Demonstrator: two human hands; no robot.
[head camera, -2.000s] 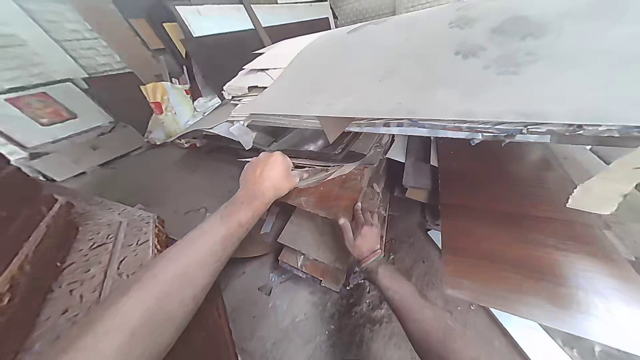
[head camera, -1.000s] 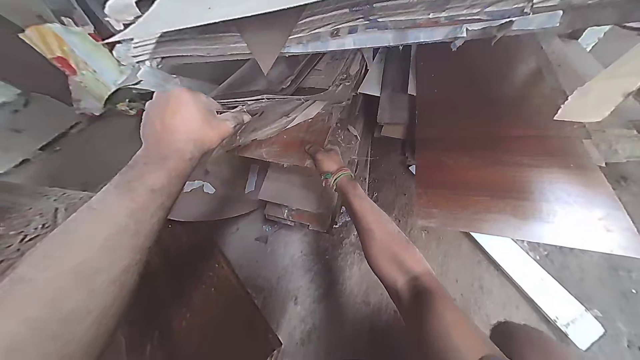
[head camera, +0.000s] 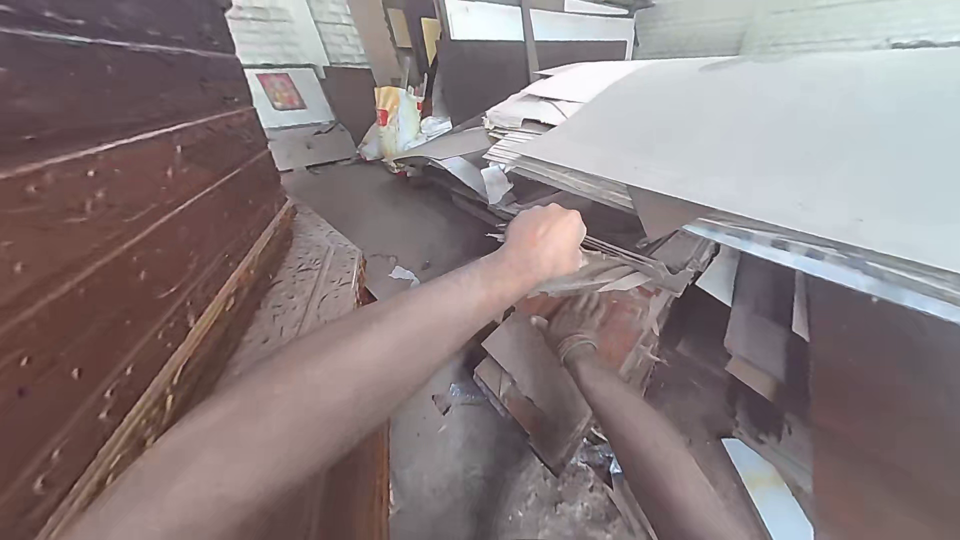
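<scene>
My left hand (head camera: 546, 241) is closed in a fist on the edge of thin, ragged veneer sheets (head camera: 637, 266), which lie in a pile under the overhanging pale sheets. Below it and slightly to the right, my right hand (head camera: 576, 324), with a band at the wrist, lies against a reddish-brown board (head camera: 626, 322) in the same pile; its fingers are partly hidden, and whether they grip is unclear. Brown board offcuts (head camera: 536, 382) lie tilted below my right hand.
Large pale sheets (head camera: 772, 142) are stacked at the upper right, their edges overhanging. Stacked reddish-brown boards (head camera: 127, 240) rise close on the left. A dark brown panel (head camera: 885, 420) stands at the right, beside a white strip (head camera: 769, 487). A printed sack (head camera: 397, 120) stands farther back.
The view has swung and now takes in the tall brown boards at the left. My right hand has moved from the right edge of the reddish-brown board to beneath my left fist.
</scene>
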